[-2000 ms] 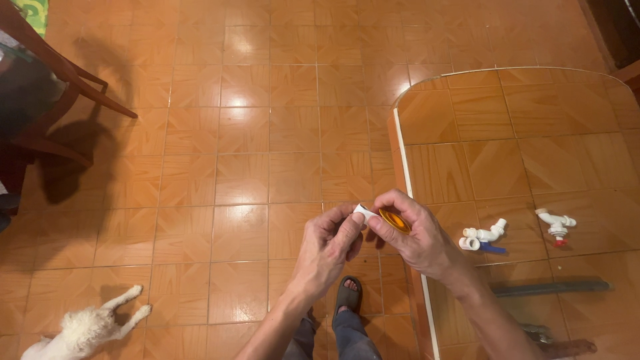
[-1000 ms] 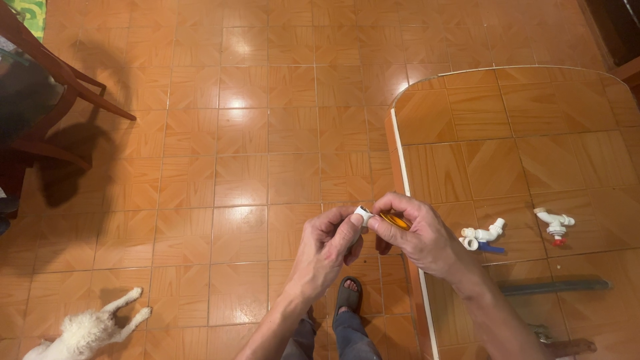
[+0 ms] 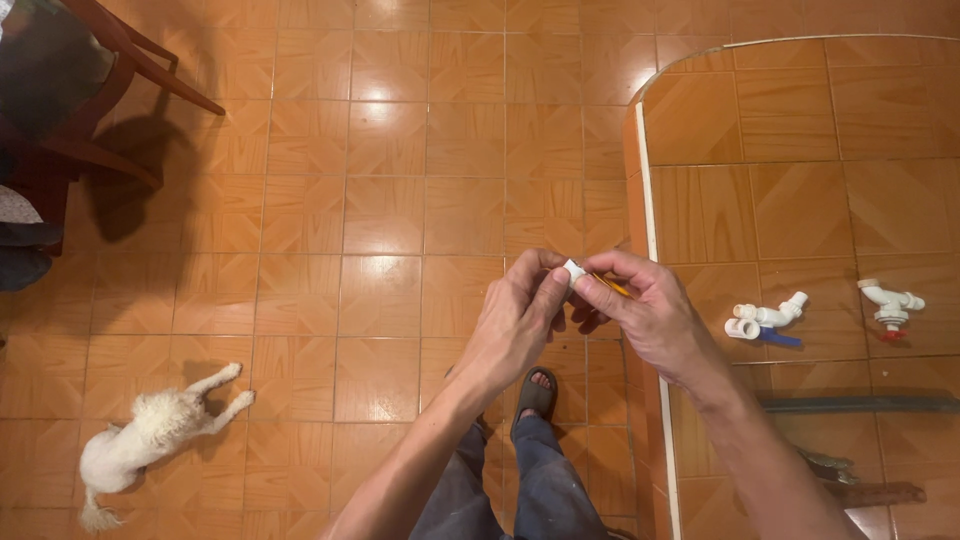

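Observation:
Between the fingertips of both hands is a small white piece (image 3: 574, 271), with a dark edge at its top; its kind is too small to tell. My left hand (image 3: 521, 311) pinches it from the left with thumb and forefinger. My right hand (image 3: 649, 311) meets it from the right with the thumb, and also holds a yellow-orange object (image 3: 613, 286), mostly hidden by the fingers. On the tiled table to the right lie white plastic pipe fittings, one a valve with a blue handle (image 3: 780, 337), another a faucet (image 3: 891, 304) with a red handle.
The tiled table edge (image 3: 651, 202) runs beside my right hand. A dark grey bar (image 3: 862, 405) and a partly hidden tool (image 3: 829, 465) rest on the table. A white dog (image 3: 142, 450) lies on the floor at lower left, and a wooden chair (image 3: 169, 82) stands at upper left.
The yellow-orange object shows as a round shape in the earliest frame and as a thin sliver now. Both hands stay in nearly the same place.

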